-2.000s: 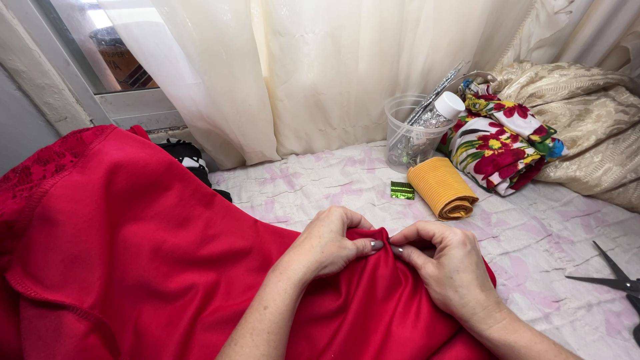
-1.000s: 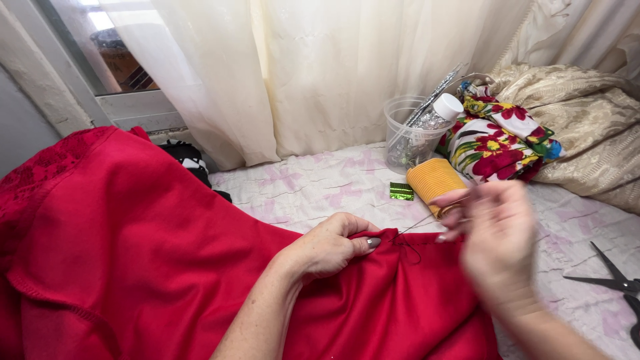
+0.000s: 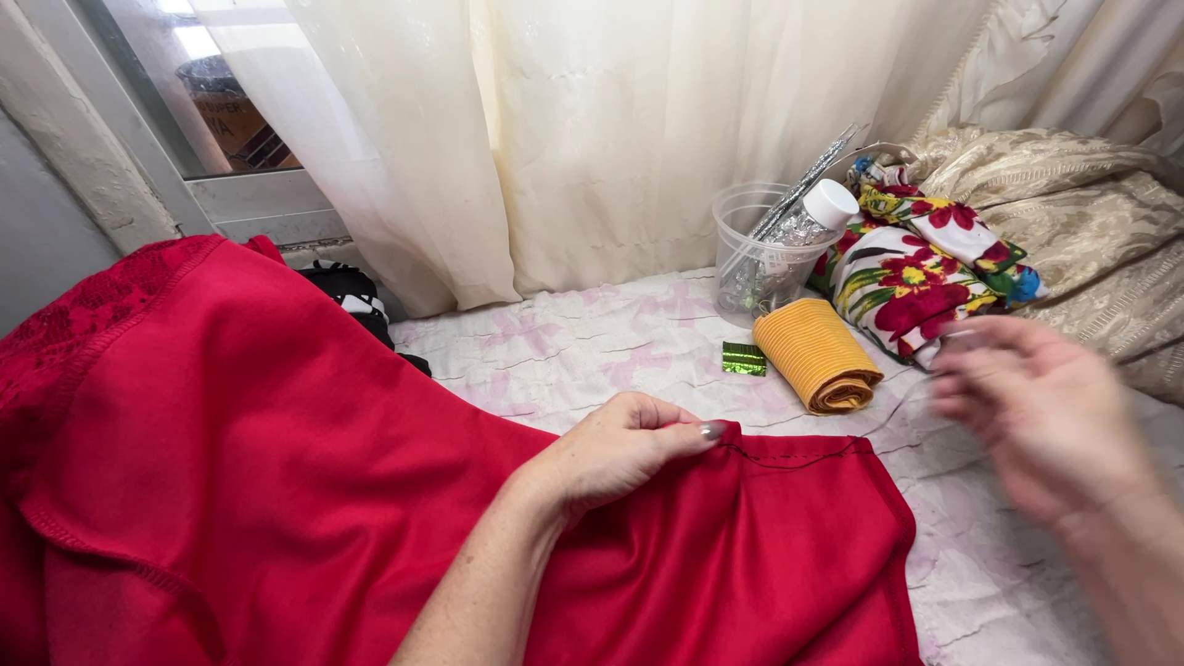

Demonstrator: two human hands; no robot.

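Observation:
Red fabric with a lace part (image 3: 324,444) spreads across the left and middle of the view. My left hand (image 3: 615,453) pinches its folded upper edge between thumb and fingers. Dark thread stitches (image 3: 800,456) run along that edge, right of my left thumb. My right hand (image 3: 1036,416), blurred by motion, is raised at the right with thumb and fingertips closed together. A dark thread (image 3: 893,412) stretches from the fabric's edge toward it. Whatever its fingertips pinch is too blurred to make out.
Behind the fabric stand a clear plastic cup (image 3: 740,301) holding a white-capped bottle, a rolled yellow ribbed cloth (image 3: 814,351) and a small green foil piece (image 3: 744,358). A floral cloth bundle (image 3: 925,268) and beige fabric (image 3: 1091,222) lie at the right, before a curtain (image 3: 601,139).
My right hand has left the fabric edge and moved away to the right, drawing thread out. My left hand keeps its pinch. The scissors seen earlier at the right are out of sight.

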